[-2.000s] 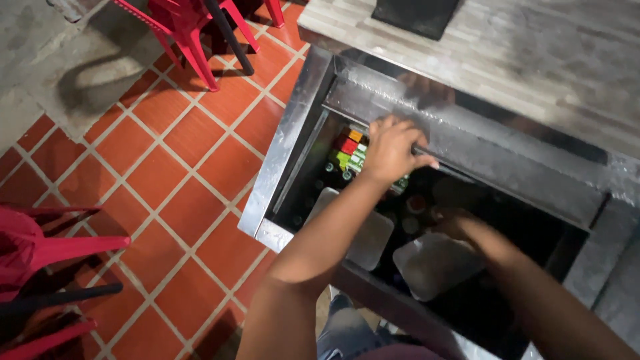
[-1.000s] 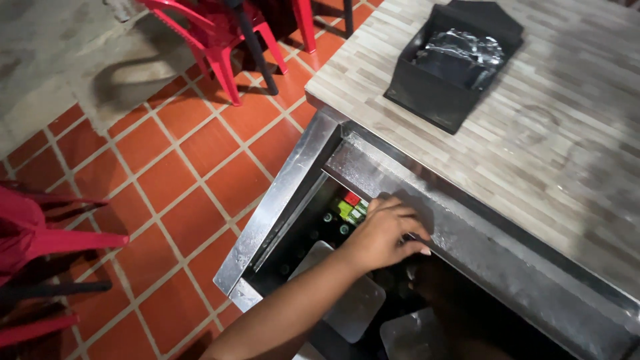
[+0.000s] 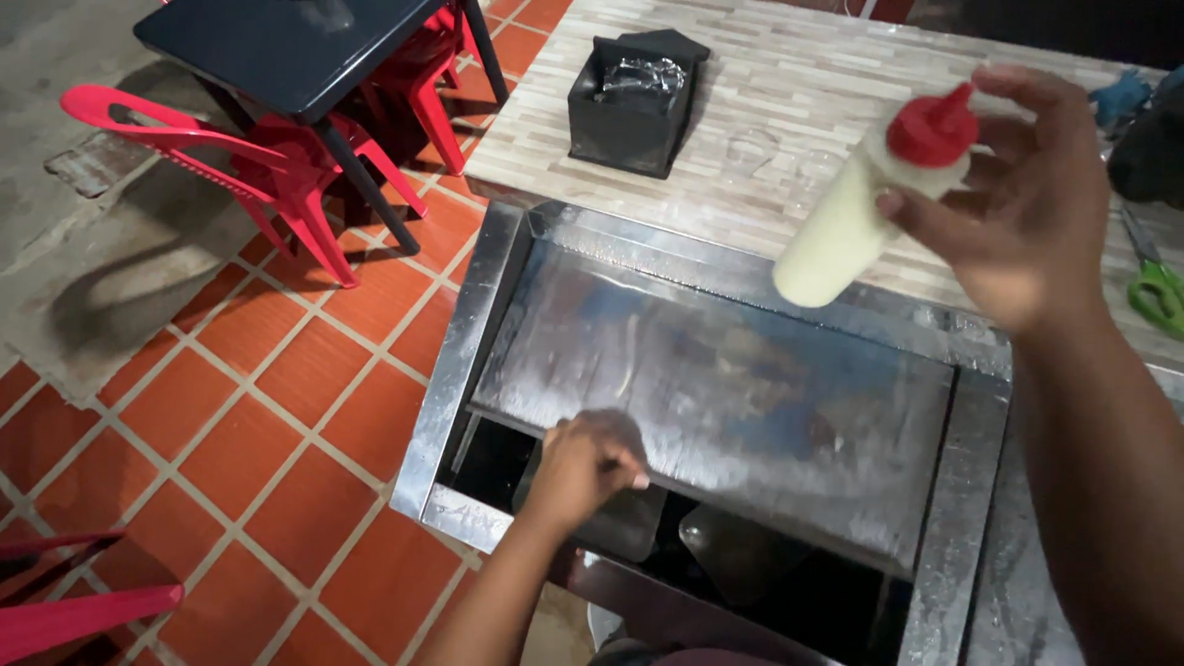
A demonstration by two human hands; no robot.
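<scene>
My right hand (image 3: 1017, 194) grips a clear squeeze bottle (image 3: 846, 217) with a red nozzle cap and pale yellow contents, tilted above the back rim of a metal chest. My left hand (image 3: 587, 462) has its fingers curled at the front edge of the sliding metal lid (image 3: 712, 370), which covers most of the chest opening. In the dark gap in front of the lid, two translucent containers (image 3: 620, 523) (image 3: 740, 550) are partly visible.
A black box (image 3: 629, 116) with clear plastic inside stands on the wood-patterned counter (image 3: 749, 55). Green-handled scissors (image 3: 1156, 291) lie at the right. Beyond the tiled floor's near part are a red plastic chair (image 3: 296, 185) and a dark table (image 3: 287, 42).
The lid now covers most of the opening, which stood uncovered before. My left hand has come nearer with its edge. My right hand, earlier down inside the chest, is raised with the bottle.
</scene>
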